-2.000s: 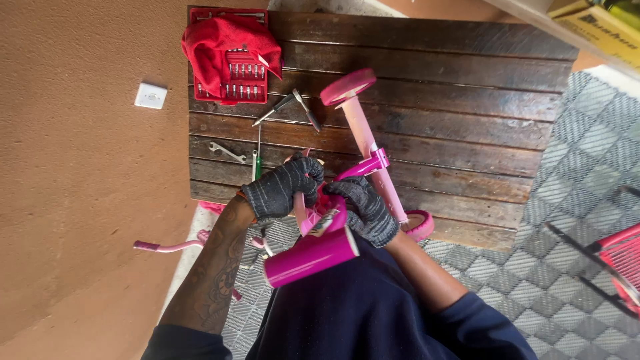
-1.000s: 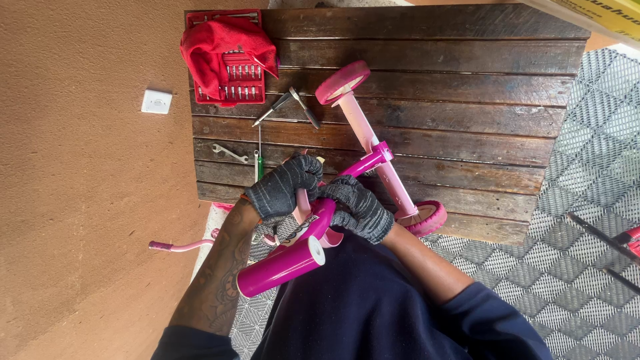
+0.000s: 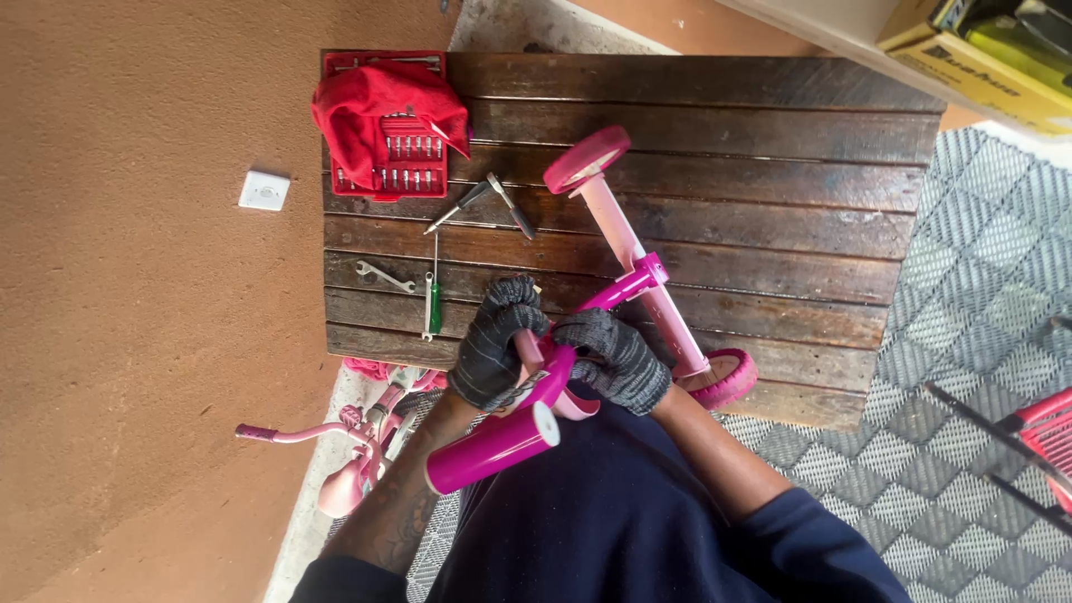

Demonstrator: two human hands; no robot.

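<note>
A pink and magenta metal frame of a child's ride-on (image 3: 624,289) lies partly over the table, its rear axle bar (image 3: 670,327) carrying a pink wheel (image 3: 588,159) at each end. At its near end is a magenta tube (image 3: 492,448) with a pale end face. My left hand (image 3: 500,343), in a dark knitted glove, is closed around a light pink part of the frame. Beside it, my right hand (image 3: 614,360), gloved too, grips the magenta part. The fingertips of both are close together, and what lies between them is hidden.
On the slatted wooden table (image 3: 754,193) are a red socket set (image 3: 410,172) under a red cloth (image 3: 394,96), two ratchet-like tools (image 3: 509,205), a spanner (image 3: 385,276), and a green-handled screwdriver (image 3: 435,306) beside another spanner (image 3: 427,310). A pink children's bicycle (image 3: 364,444) stands at the wall.
The magenta tube end of the frame has swung and tilted between my hands. Both hands stay on the frame near the same spot.
</note>
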